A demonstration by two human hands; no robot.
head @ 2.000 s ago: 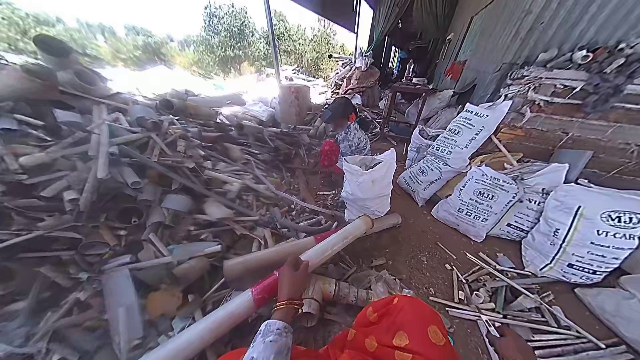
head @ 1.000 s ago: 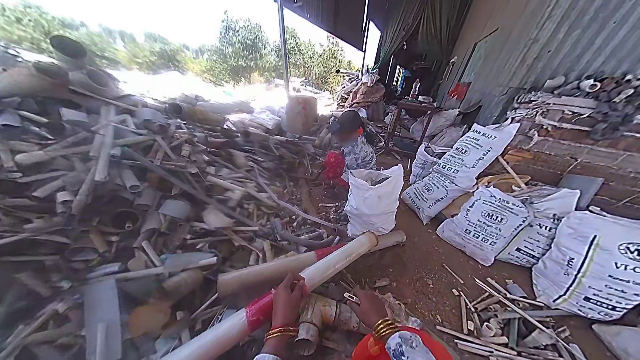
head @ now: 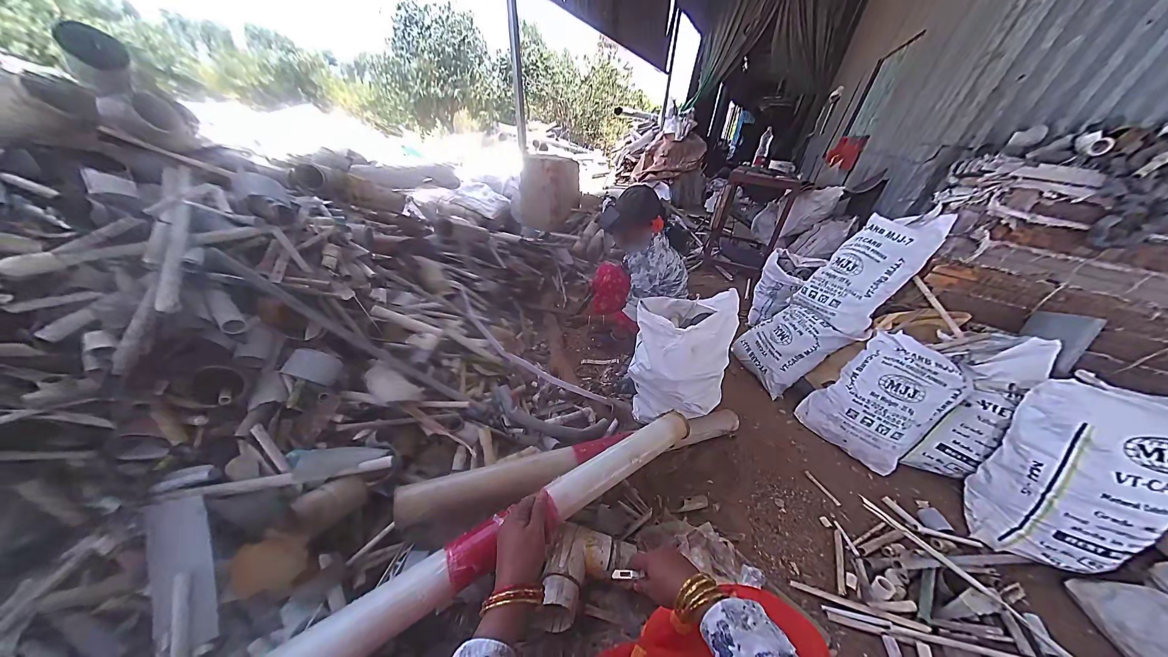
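Note:
My left hand [head: 524,538] rests on a long white plastic pipe [head: 392,607], its fingers over the red tape [head: 474,550] wrapped round it. The pipe slants from the bottom left up to the right, across a second, duller pipe [head: 493,488] that also has a red band. My right hand [head: 664,575] is right of the pipe, closed round a small tool with a short metal end [head: 626,575]; its kind cannot be told. Short, dirty pipe fittings [head: 564,579] lie between my hands. Orange cloth [head: 730,616] covers my lap.
A heap of scrap pipes [head: 228,365] fills the left. Ahead, a co-worker [head: 652,265] crouches behind an open white sack [head: 683,365]. Printed white sacks [head: 899,397] stand at the right, near thin pipe offcuts [head: 894,584] on the ground. A wooden table [head: 766,178] stands farther back.
My right hand has come from the lower right, where it was two seconds ago, to beside the pipe fittings. My left hand stays on the red-taped part of the pipe.

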